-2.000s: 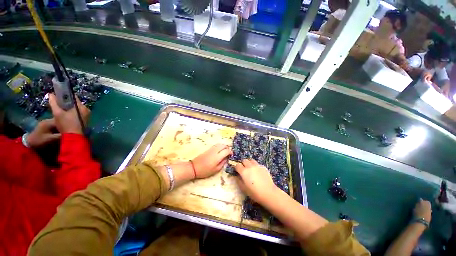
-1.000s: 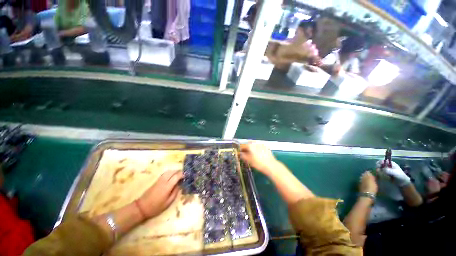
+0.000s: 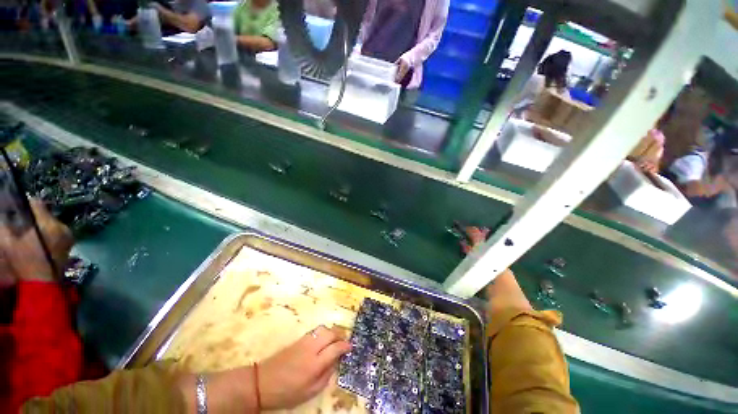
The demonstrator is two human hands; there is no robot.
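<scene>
A steel tray (image 3: 212, 267) with a stained cream liner (image 3: 271, 303) lies on the green bench. Dark circuit boards (image 3: 405, 356) are packed in rows at its right side. My left hand (image 3: 303, 368) rests on the liner with its fingertips at the left edge of the rows; whether it holds a board cannot be told. My right hand (image 3: 476, 238) reaches past the white post onto the green conveyor, its fingers at a small dark assembly (image 3: 458, 231). The post partly hides this hand, and its grip is unclear.
More small assemblies (image 3: 394, 236) lie spaced along the conveyor (image 3: 307, 190). A slanted white post (image 3: 558, 174) stands beyond the tray's far right corner. At left are a dark heap of assemblies (image 3: 85, 182) and a worker in red (image 3: 44, 348). White boxes (image 3: 368, 89) and people are on the far line.
My right hand has moved from the tray's far right corner out over the conveyor. My left hand stays beside the rows. The view has shifted, bringing the worker in red and the heap further into the picture.
</scene>
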